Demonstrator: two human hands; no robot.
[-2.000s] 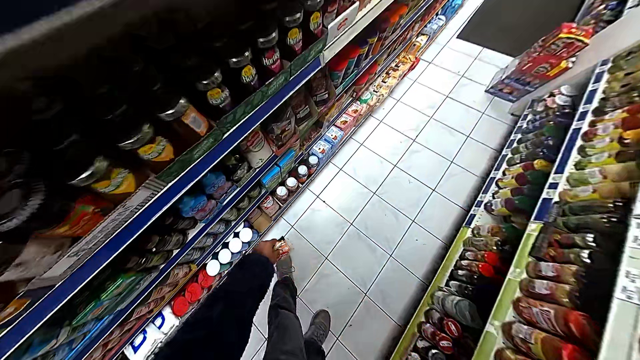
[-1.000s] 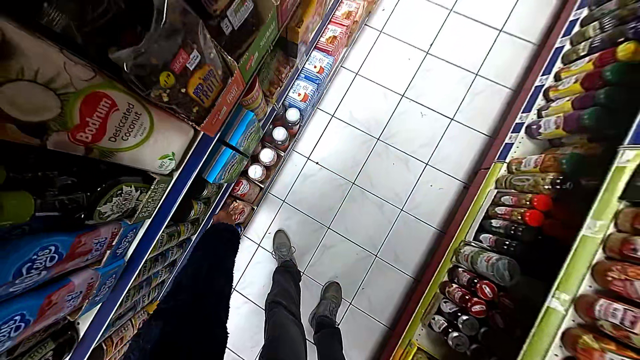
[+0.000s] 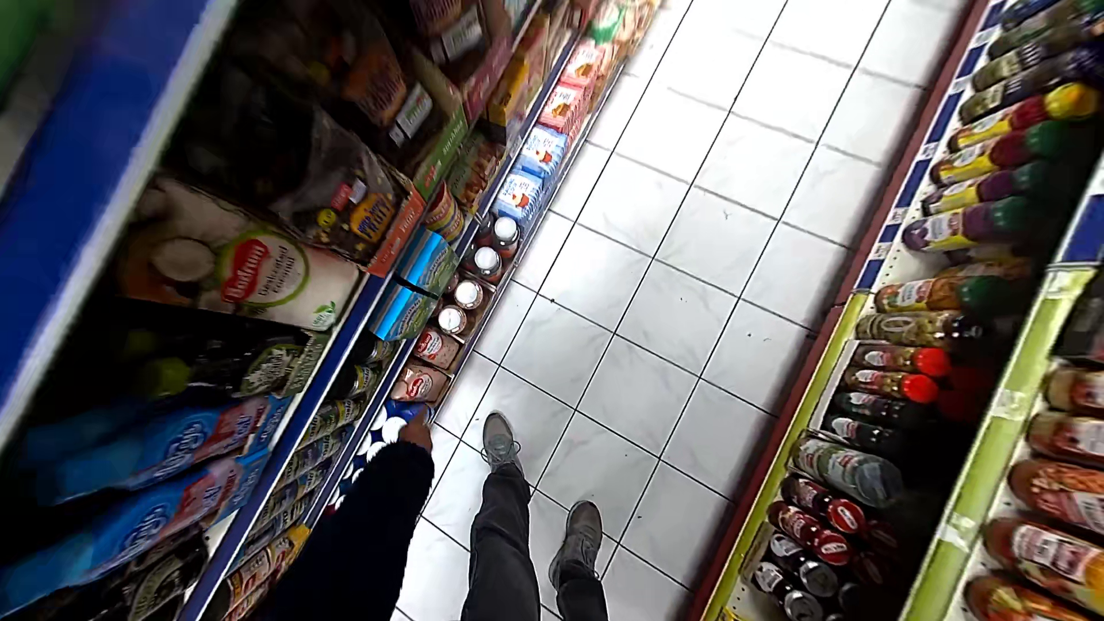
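Note:
My left hand [image 3: 417,429], in a dark fuzzy sleeve, reaches down at the outer edge of the bottom shelf on the left. It is beside white-lidded containers [image 3: 392,429] and a blue item, just below pink-and-brown packets [image 3: 419,383]. The fingers are small and partly merge with the goods, so whether they grip anything cannot be told. Farther along the same shelf stand brown jars with white caps [image 3: 468,295], then blue-and-white packs [image 3: 520,191]. My right hand is out of view.
Left shelves hold a desiccated coconut bag [image 3: 267,280], blue packages [image 3: 172,448] and blue packs [image 3: 414,285]. White floor tiles [image 3: 630,259] run between the shelves, with my shoes [image 3: 500,440] on them. Bottles and jars [image 3: 897,358] line the right shelves.
The view has shifted strongly since two seconds ago. My left hand was beside packets on the bottom shelf a second ago; it is now by the white-lidded containers.

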